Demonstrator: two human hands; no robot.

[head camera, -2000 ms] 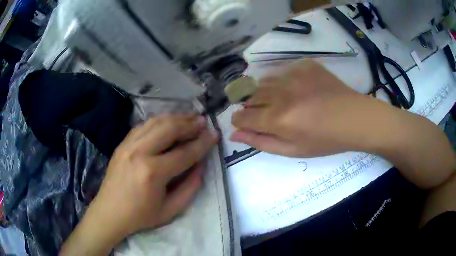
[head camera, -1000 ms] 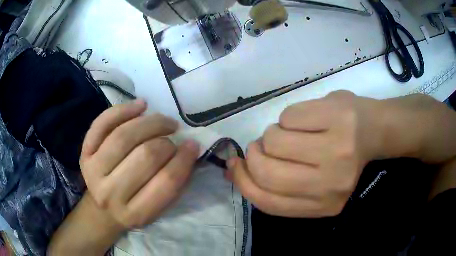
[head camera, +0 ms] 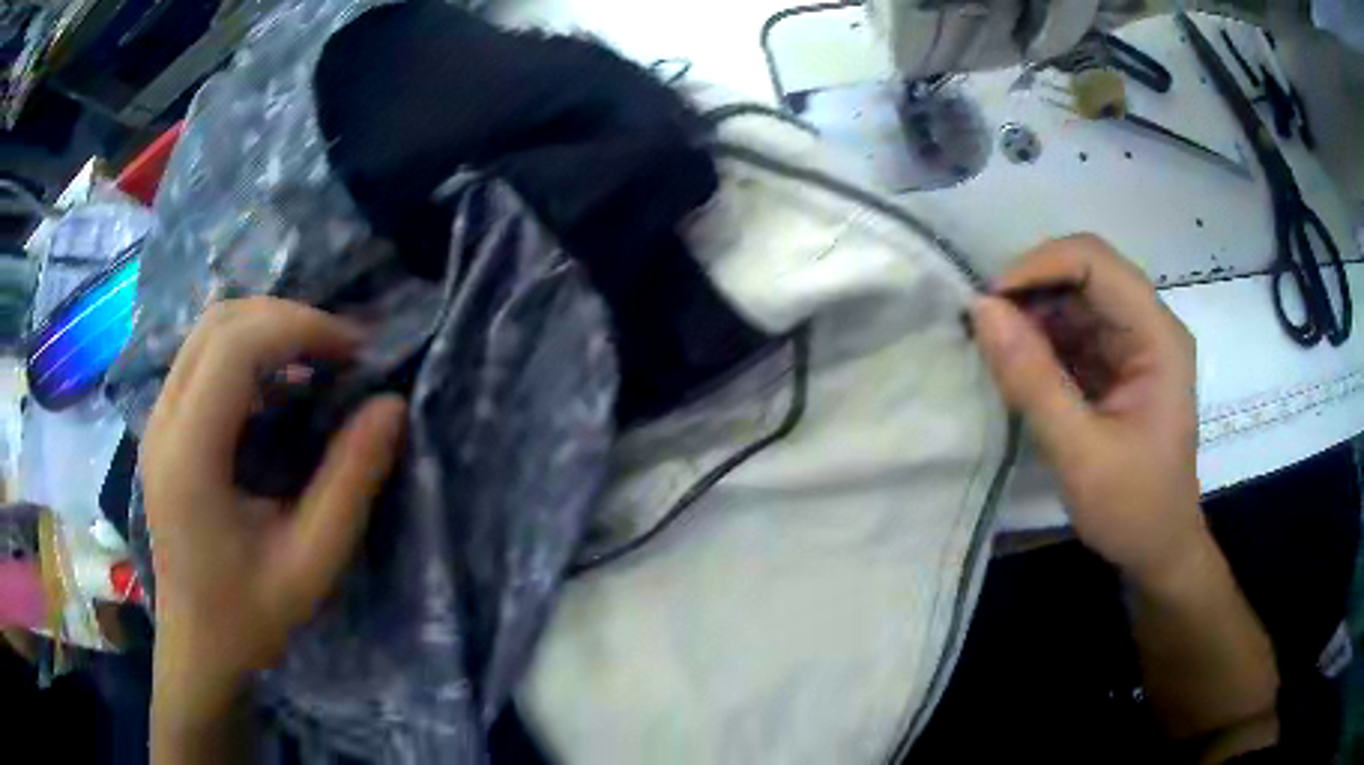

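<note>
The pale lining (head camera: 778, 553) with its dark binding (head camera: 987, 493) spreads over the centre, from the machine table down toward my lap. My right hand (head camera: 1100, 389) pinches the bound edge of the lining at its right side. The patterned grey garment (head camera: 524, 404) hangs in folds at the left of the lining. My left hand (head camera: 262, 463) is at those folds, thumb and fingers apart and blurred; whether it grips any cloth is unclear. A black cloth piece (head camera: 524, 135) lies over the garment and lining at the upper middle.
The sewing machine head (head camera: 987, 30) is at the top, with a tan block (head camera: 1097, 94) beside it. Black-handled shears (head camera: 1283, 194) and thin tweezers (head camera: 1189, 142) lie on the white table (head camera: 1272, 411) at right. Colourful items and a shiny blue object (head camera: 83, 336) are at far left.
My hands have moved apart, the left to the grey folds, the right to the lining's right edge. The garment has spread across the centre. The view has shifted left, so machine and shears sit farther right.
</note>
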